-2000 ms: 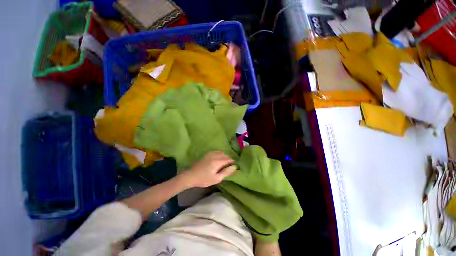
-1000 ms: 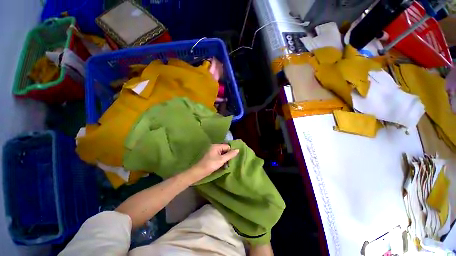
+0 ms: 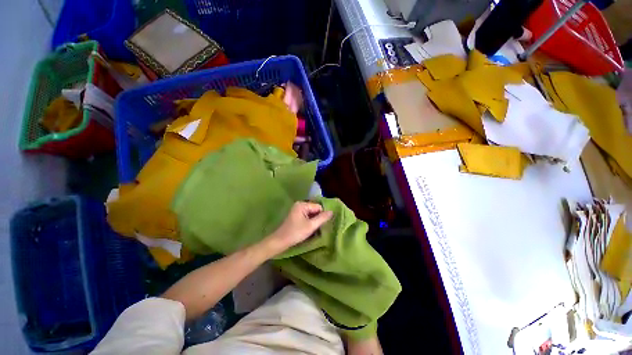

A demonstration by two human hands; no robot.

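Note:
The green garment (image 3: 232, 194) lies bunched from the mustard cloth (image 3: 183, 163) on the blue crate across to my lap. My left hand (image 3: 305, 225) reaches in from the lower left and pinches a fold of the green garment at its middle, with fingertips together. Something small and dark shows near the fingertips, too small to tell. My right forearm enters at the bottom edge and goes in under the right part of the green garment. The cloth covers my right hand.
The blue crate (image 3: 313, 104) stands ahead, with a green-and-red basket (image 3: 90, 114) and an empty-looking blue crate (image 3: 80, 270) at left. The white table (image 3: 485, 229) at right holds mustard and white pieces, stacked pieces (image 3: 589, 256) and a red basket (image 3: 575, 35).
The view has shifted, moving the table left in the picture since the oldest frame. The garment's left part looks smoother and rounder. My left hand still pinches the cloth near its middle.

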